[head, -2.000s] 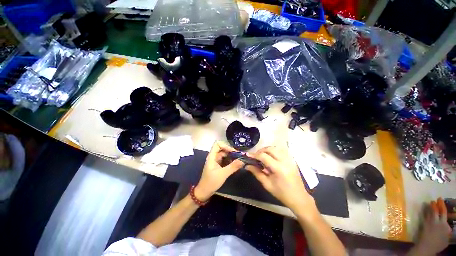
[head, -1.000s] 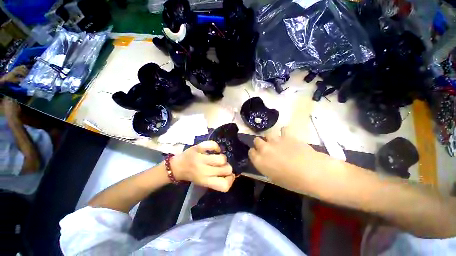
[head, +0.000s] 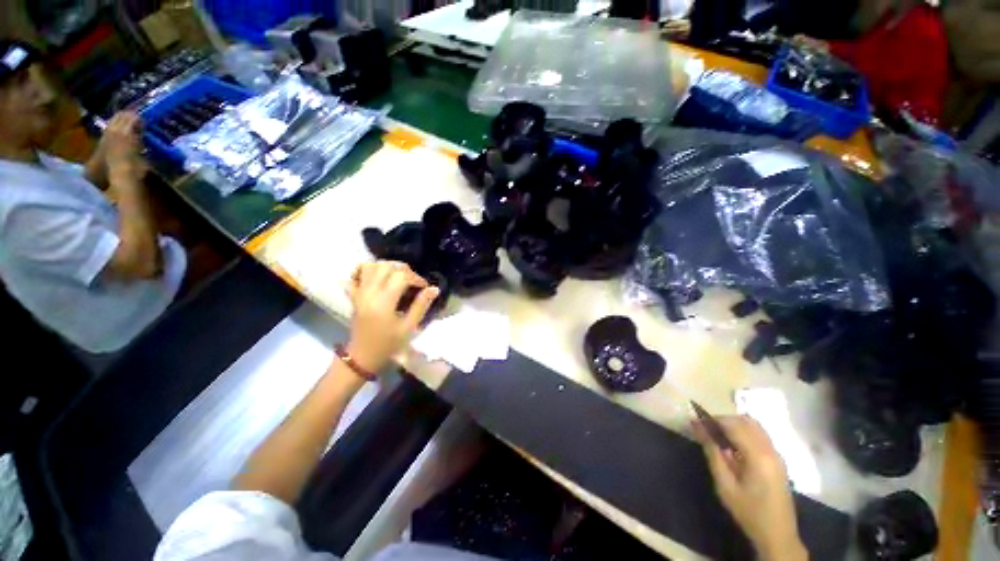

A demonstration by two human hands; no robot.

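My left hand (head: 382, 318) is at the left end of the bench, its fingers and thumb closed around a black round housing (head: 428, 298) beside the left pile; the hand hides most of that housing. My right hand (head: 751, 477) is low at the right, over the black mat's right part, and holds a thin dark pointed tool (head: 713, 425), tip away from me. I cannot tell its exact kind. Another black housing (head: 623, 354), with a ring of pale spots and a curved cutaway, lies on the bench between my hands, beyond the black mat (head: 570, 422).
White sheets (head: 466, 335) lie left of the mat, a white strip (head: 781, 436) near my right hand. Piled housings (head: 548, 208), a clear bag (head: 757, 225) and small black parts (head: 773, 334) stand behind. More housings are at right (head: 897, 524). A person (head: 77, 236) sits at left.
My left hand has moved left to the pile's front. My right hand has moved right and now holds the pointed tool. The housing held over the mat is gone from there; the view has shifted.
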